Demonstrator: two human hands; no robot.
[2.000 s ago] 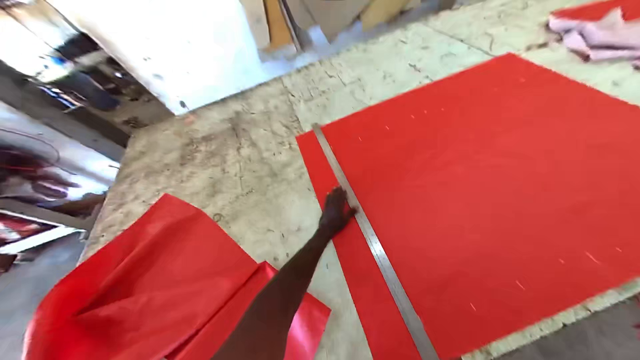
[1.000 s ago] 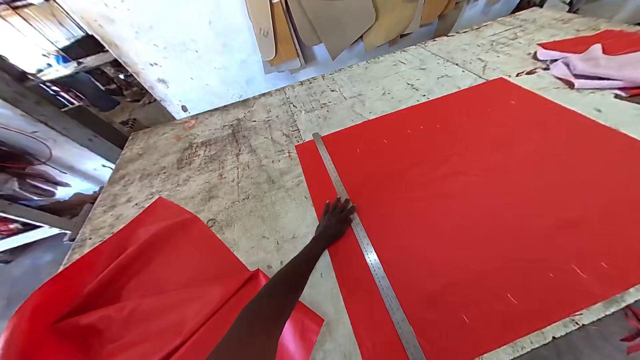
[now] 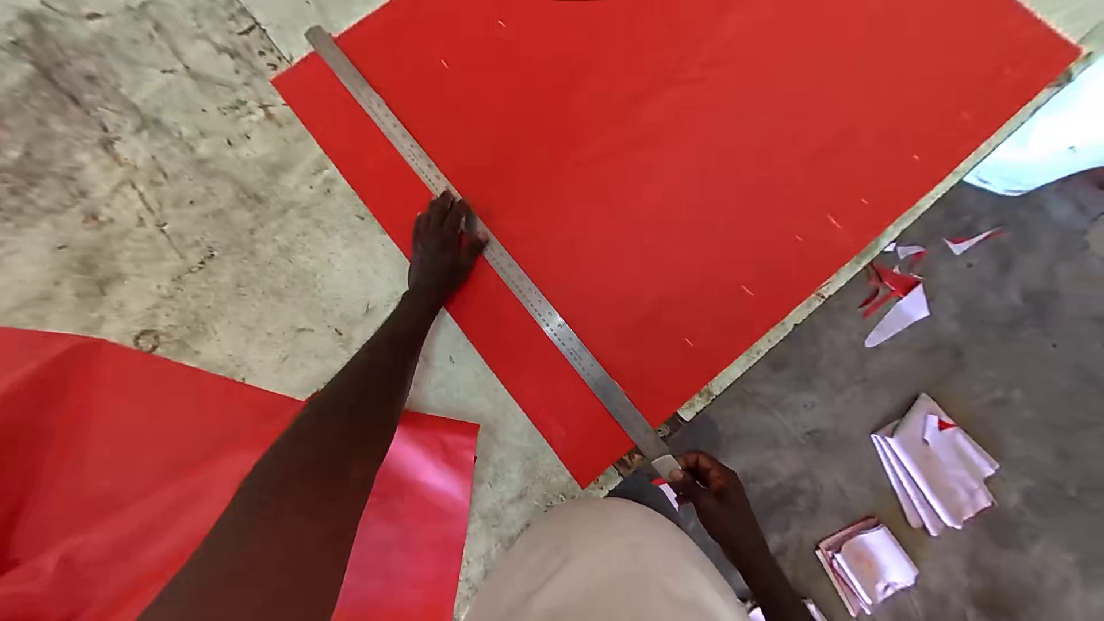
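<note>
A long metal ruler (image 3: pixel 561 332) lies diagonally across a large red sheet of material (image 3: pixel 690 172), near the sheet's left edge. My left hand (image 3: pixel 444 246) presses on the ruler around its middle with the fingertips. At the ruler's near end, just past the table edge, my right hand (image 3: pixel 711 492) pinches a small pale piece (image 3: pixel 667 467) between thumb and fingers; what it is cannot be told for sure. Short pale marks are scattered on the red sheet.
Another red sheet (image 3: pixel 129 448) lies loosely folded at the left on the worn table (image 3: pixel 207 207). On the grey floor (image 3: pixel 802 414) to the right are folded pale bundles (image 3: pixel 936 466) and red and white scraps (image 3: pixel 897 315). A pale white thing (image 3: pixel 1044 142) is at the far right.
The view has tilted down toward the near table edge. My right hand has come into view at the ruler's near end. My left hand stays on the ruler.
</note>
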